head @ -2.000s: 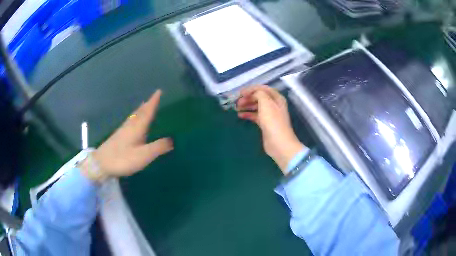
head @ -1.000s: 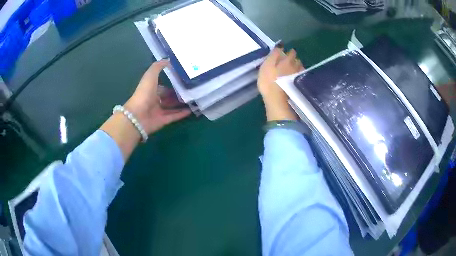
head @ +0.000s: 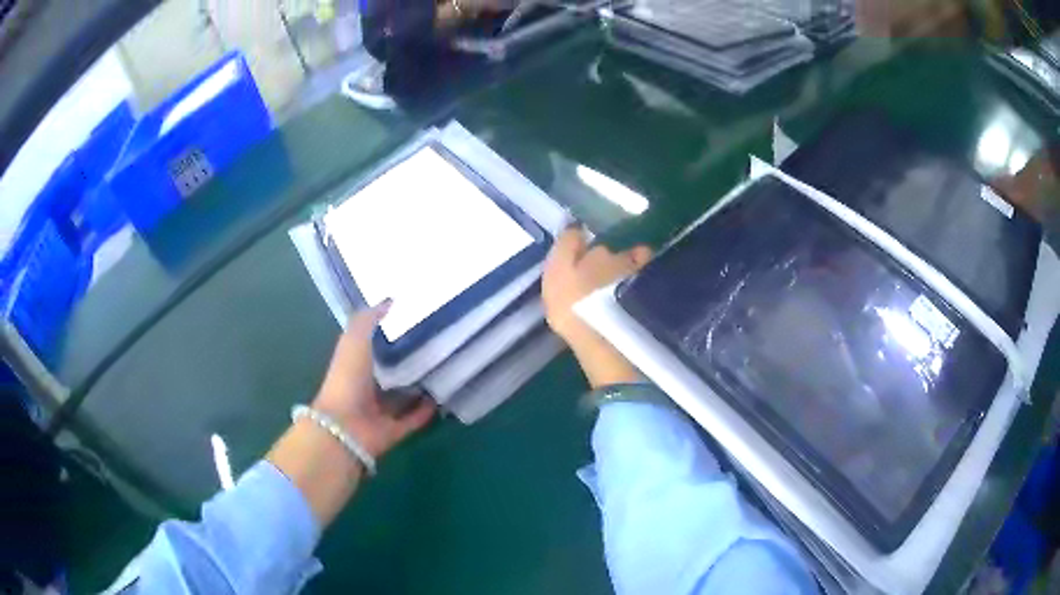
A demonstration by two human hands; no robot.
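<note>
A tablet (head: 430,246) with a glowing white screen lies on top of a stack layered with white sleeves (head: 494,360), on the dark-green table. My left hand (head: 363,389) grips the stack's near left corner, thumb on top by the tablet's edge, the other fingers partly hidden at its side. My right hand (head: 579,291) is at the stack's right side, its fingers around the edge near the right corner. To the right, a second stack has a dark, shiny film-covered tablet (head: 819,360) on a white sleeve; it partly overlaps my right wrist's side.
Another dark tablet (head: 930,209) lies beyond the right stack. More layered stacks (head: 709,41) are at the table's far side. Blue crates (head: 192,157) stand past the curved table edge at upper left. A person's dark clothing (head: 430,52) shows at the top.
Since two seconds ago, both hands have come to the sides of the white-screen stack. In the last second the view has tilted up, showing more crates and the far side; the stack and hands appear lower.
</note>
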